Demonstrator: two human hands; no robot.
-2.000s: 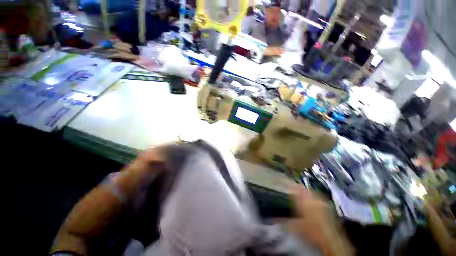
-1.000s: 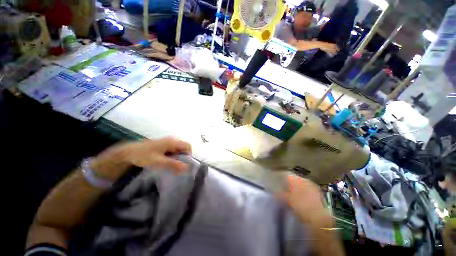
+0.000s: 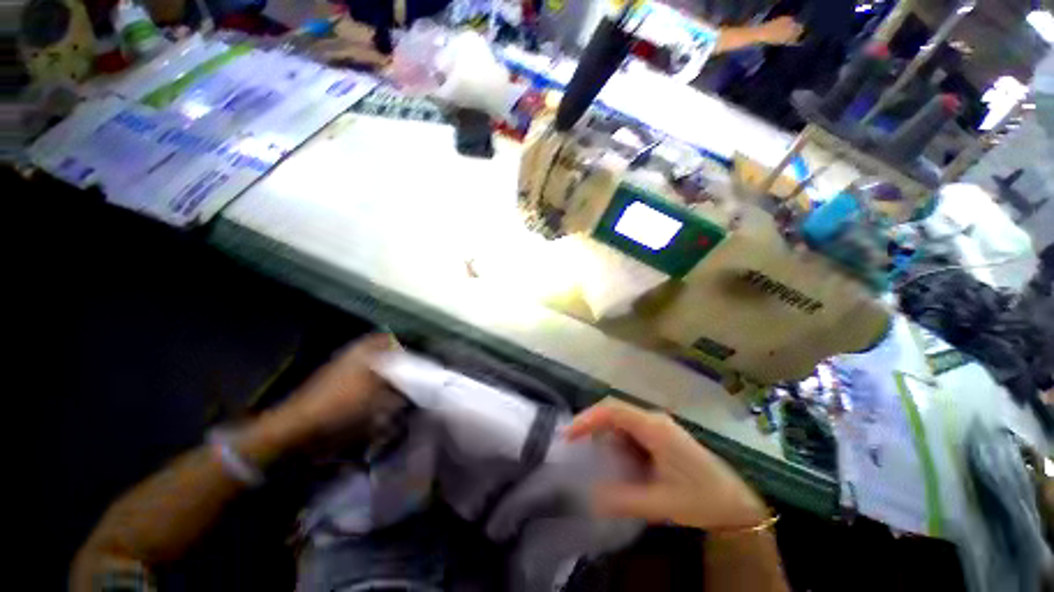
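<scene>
A grey garment [image 3: 462,463] with dark strips and a white part is bunched below the front edge of the sewing table, over the lap. My left hand [image 3: 353,393] is blurred and grips the garment at its upper left; its fingers are partly hidden. My right hand [image 3: 659,468] is at the garment's right side, thumb and fingers around a grey fold. The cream sewing machine [image 3: 763,312], with a lit screen on its green panel, stands behind and to the right of the hands. No garment is under its needle area.
The white table [image 3: 370,220] has a green front edge. Printed plastic bags [image 3: 197,127] lie at its left. A black phone [image 3: 473,133] and a whitish plastic bundle [image 3: 462,69] lie at the back. Dark and grey cloth [image 3: 994,486] is heaped at the right. Another person's hand [image 3: 774,32] shows at the top.
The garment has moved down off the table edge and is more bunched. My left hand has moved down, and my right hand has moved slightly inward. The camera view has tilted down.
</scene>
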